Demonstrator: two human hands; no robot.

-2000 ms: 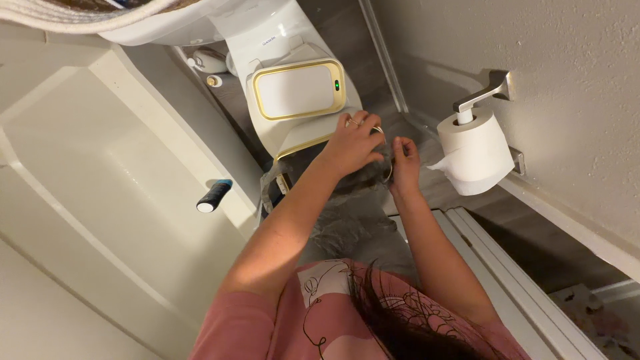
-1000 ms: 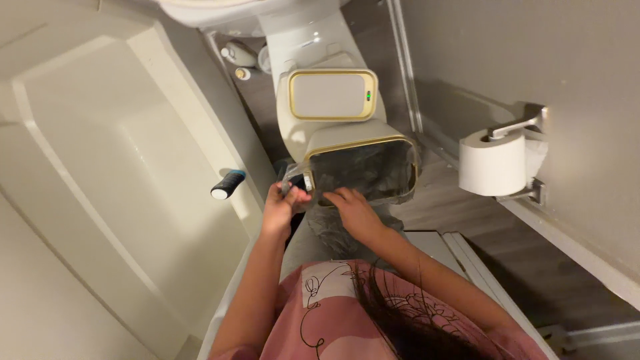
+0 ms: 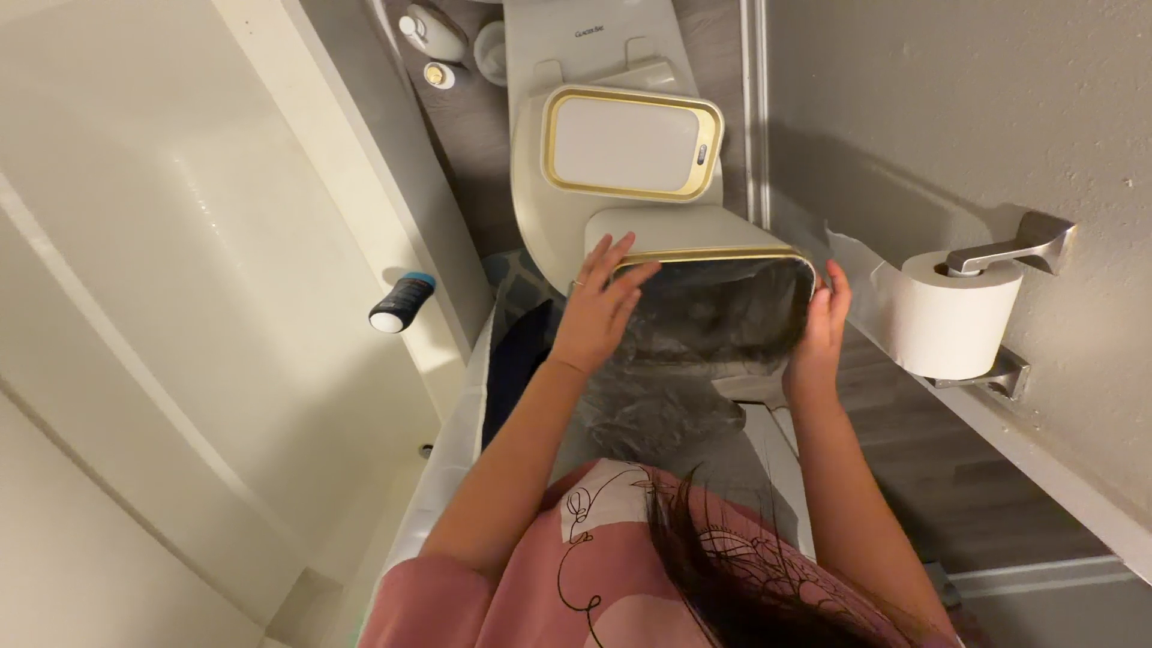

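A white trash can with a gold rim (image 3: 711, 255) is tilted toward me in front of the toilet, its mouth facing up at me. A dark translucent plastic bag (image 3: 711, 315) lines it, and more of the film lies bunched below the opening. My left hand (image 3: 601, 301) rests at the left corner of the rim with its fingers apart. At the right end, my right hand (image 3: 821, 328) is around the side of the rim; whether it grips rim or bag is hard to tell. The white and gold trash can lid (image 3: 633, 144) lies on the closed toilet lid (image 3: 544, 216).
A bathtub (image 3: 360, 162) runs along the left, with a dark bottle (image 3: 402, 302) on its edge. White bottles (image 3: 435, 34) stand beside the toilet. On the right wall, a toilet paper roll (image 3: 958, 315) hangs from a metal holder (image 3: 1035, 241).
My right hand has moved from the near left of the bin's opening to its right end. My left hand has shifted onto the rim's left corner. The view has shifted somewhat.
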